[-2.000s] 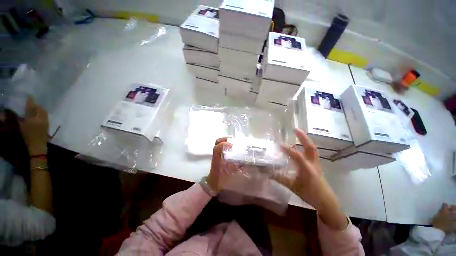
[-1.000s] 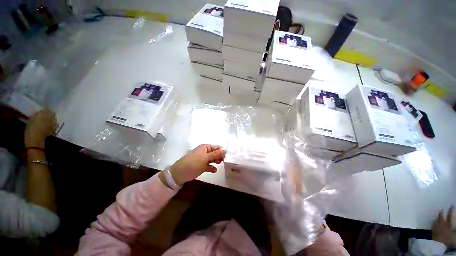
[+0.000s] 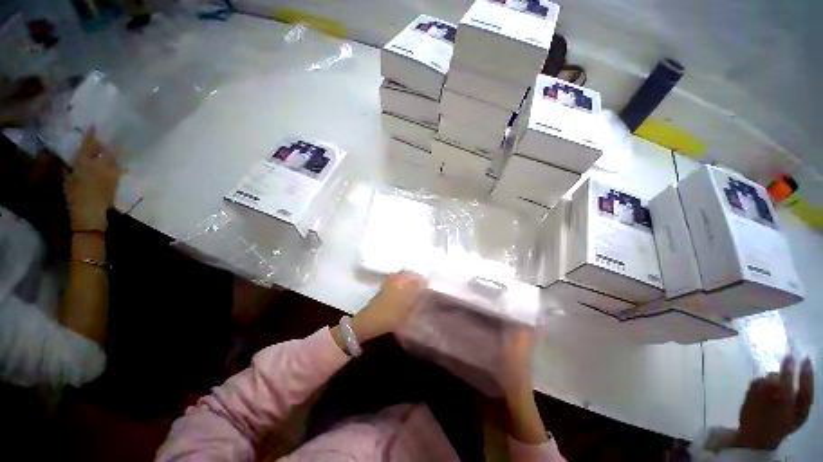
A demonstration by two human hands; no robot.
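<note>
A white retail box (image 3: pixel 465 334) is at the table's front edge before me, tilted and blurred. My left hand (image 3: pixel 397 302) is at its left end with the fingers on it. My right hand (image 3: pixel 518 356) is at its right end, small and blurred, its fingers partly hidden. I cannot tell whether a clear bag is around the box. Glossy flat poly bags (image 3: pixel 397 233) lie in two side-by-side piles just behind the box.
A bagged carton (image 3: pixel 287 180) lies to the left with loose film. White carton towers (image 3: pixel 487 81) stand behind, and more stacked cartons (image 3: pixel 618 235) stand right. Other people's hands (image 3: pixel 93 180) show left and right. A dark bottle (image 3: pixel 651 95) is by the wall.
The crinkled film at my right hand is no longer seen there. My left hand has moved right onto the box, my right hand to its right end. The view has shifted; the right-hand person's hand has risen.
</note>
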